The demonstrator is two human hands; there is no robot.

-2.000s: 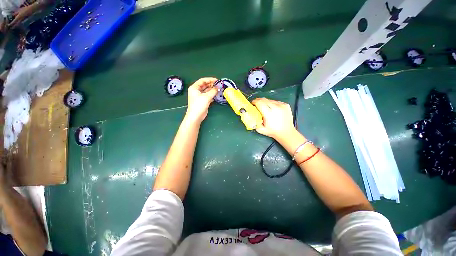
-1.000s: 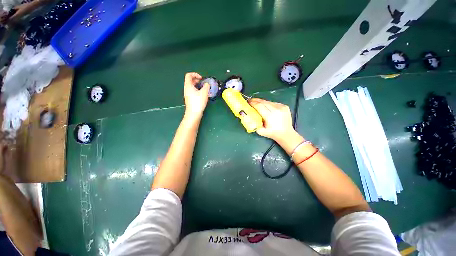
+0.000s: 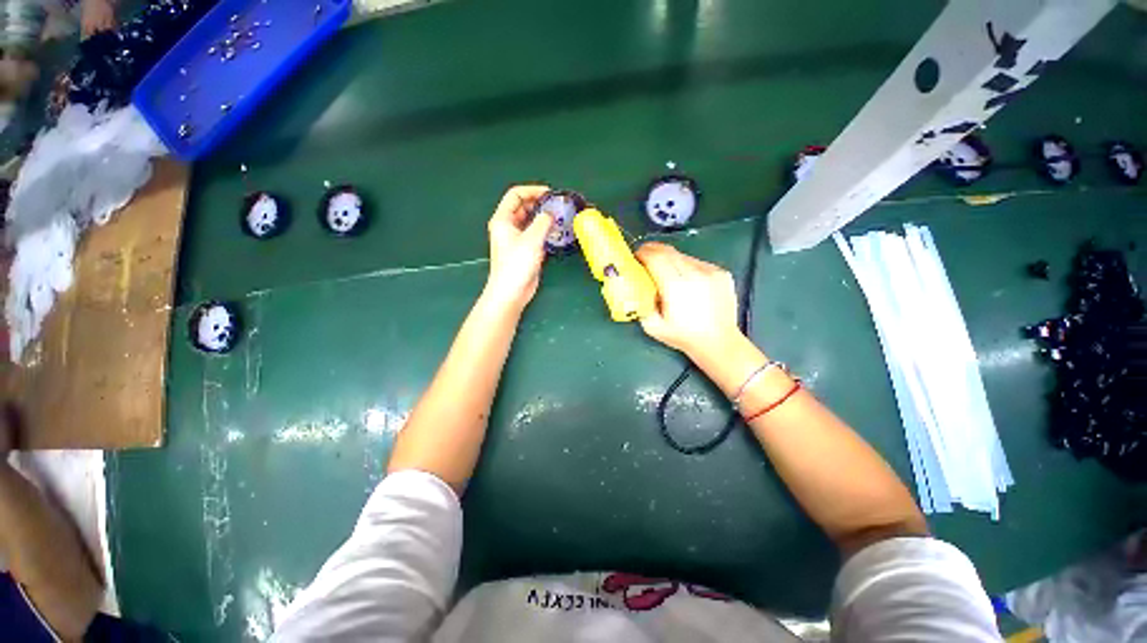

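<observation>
My left hand (image 3: 518, 246) holds a round unit (image 3: 561, 222) by its left side, with its pale face and black rim showing. My right hand (image 3: 686, 297) is closed around the yellow glue gun (image 3: 616, 270). The gun's front end is at the right edge of the held unit; its nozzle is hard to make out. The gun's black cord (image 3: 686, 442) loops on the table below my right hand. Another round unit (image 3: 672, 201) lies just right of the held one.
More round units lie left (image 3: 343, 211) and right, partly behind the slanted white post (image 3: 881, 138). Glue sticks (image 3: 928, 364) and black parts (image 3: 1101, 358) lie right. A blue tray (image 3: 208, 126), white bags (image 3: 76, 201), brown board (image 3: 101, 364) and a person's arm (image 3: 44, 534) are left.
A second ago my left hand had a unit farther left, apart from the gun; now a unit is at the gun's front. The row of loose units has shifted. My right hand has barely moved.
</observation>
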